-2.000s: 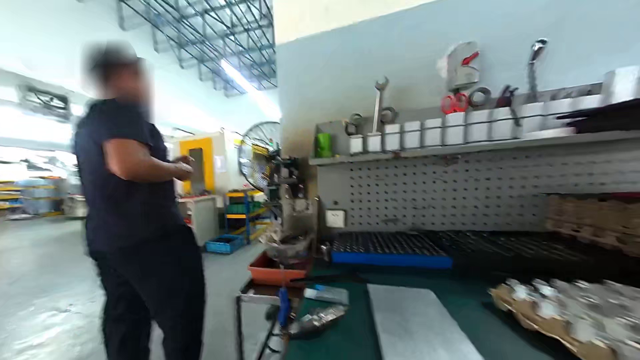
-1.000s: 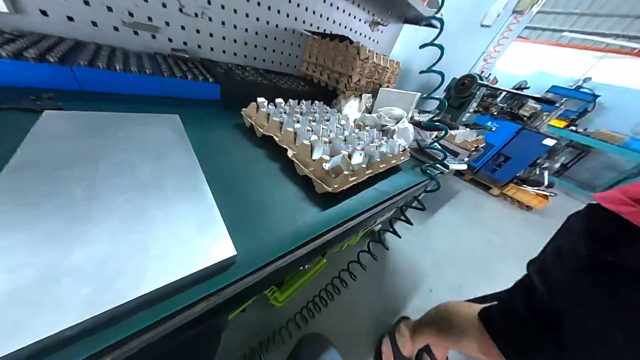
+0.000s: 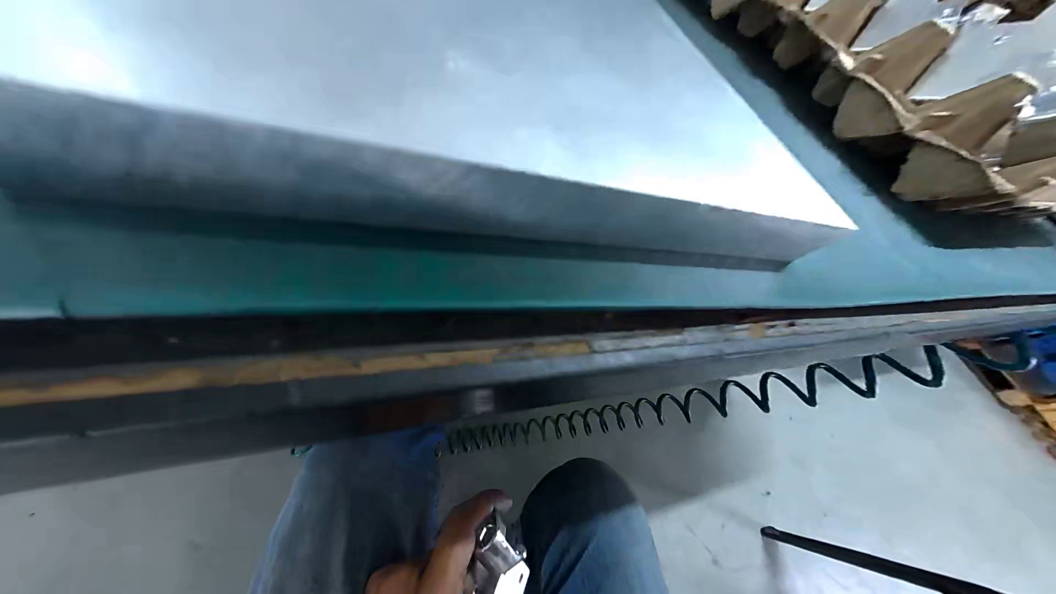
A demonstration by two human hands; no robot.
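Observation:
Low in the head view, between my knees, my left hand point(image 3: 450, 549) holds a small shiny metal part point(image 3: 497, 557). The part has a rounded opening at its upper end and a flat bright face below. Its lower portion is cut off by the frame edge. Above the hand is the edge of a workbench with a green top point(image 3: 412, 285). A thick, smooth metal plate point(image 3: 429, 107) lies on that top. My right hand is not in view.
At the upper right, a brown molded-pulp tray point(image 3: 949, 124) holds clear or shiny pieces. A dark coiled hose point(image 3: 685, 404) runs under the bench edge. A black bar point(image 3: 874, 563) is at the lower right, above the grey floor point(image 3: 709, 495).
The view has swung from the shelf and a standing person, past the tray, down to the bench edge and my knees. My left hand with the metal part has come into view.

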